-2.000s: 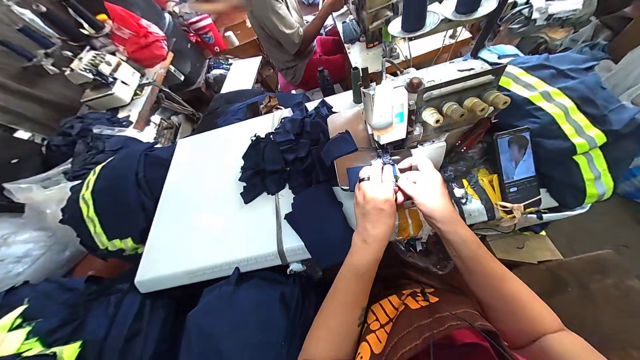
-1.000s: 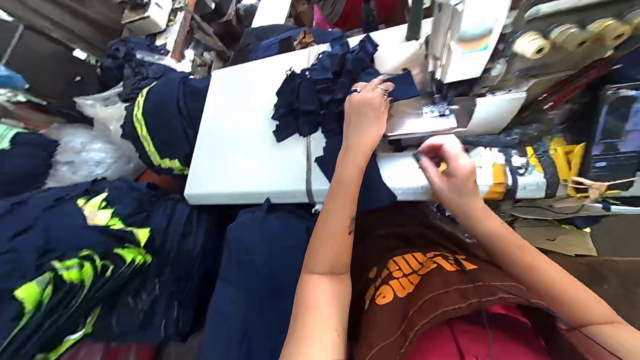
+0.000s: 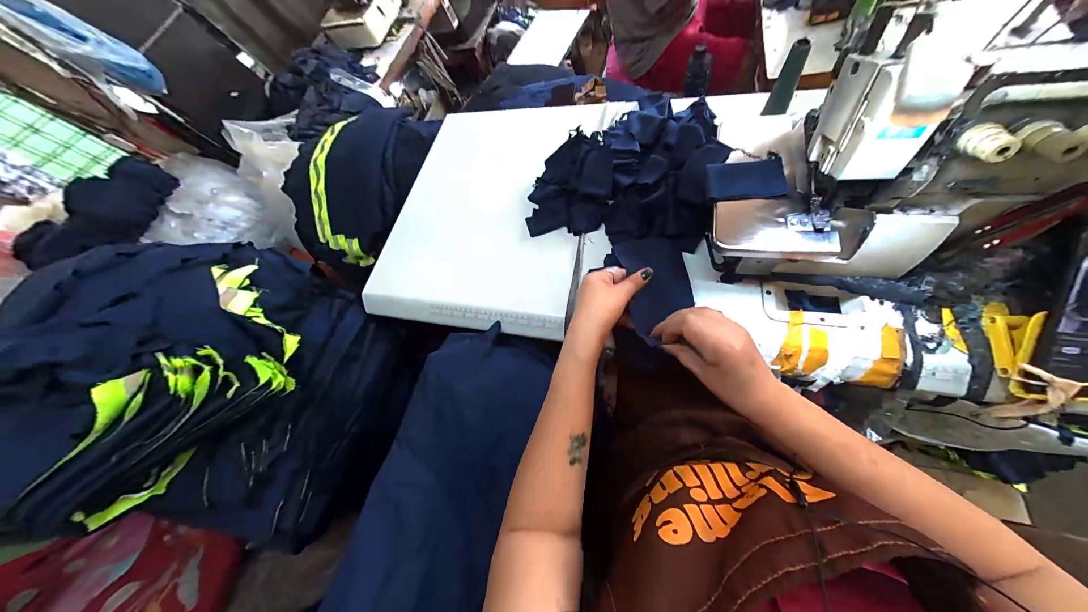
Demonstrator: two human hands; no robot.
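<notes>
A dark navy fabric piece (image 3: 659, 276) hangs over the front edge of the white sewing table (image 3: 476, 212). My left hand (image 3: 610, 297) is at its left side, thumb against the cloth. At its lower right edge, my right hand (image 3: 710, 340) pinches the cloth between thumb and fingers. Just beyond lies a heap of small navy fabric pieces (image 3: 650, 161), and a flat navy piece (image 3: 748, 179) rests by the metal plate of the sewing machine (image 3: 858, 127). The machine's presser foot (image 3: 818, 217) is to the right of both hands.
Navy garments with reflective strips (image 3: 357, 187) are piled left of the table, with more navy cloth (image 3: 229, 365) in front. Yellow tape (image 3: 803, 344) wraps the machine's front part. Thread cones (image 3: 986, 142) stand at the right. Part of a person in red (image 3: 680, 42) is behind the table.
My left hand has come down from the heap to the hanging cloth. My right hand has moved onto the cloth's lower edge. Earlier, both hands were at the presser foot.
</notes>
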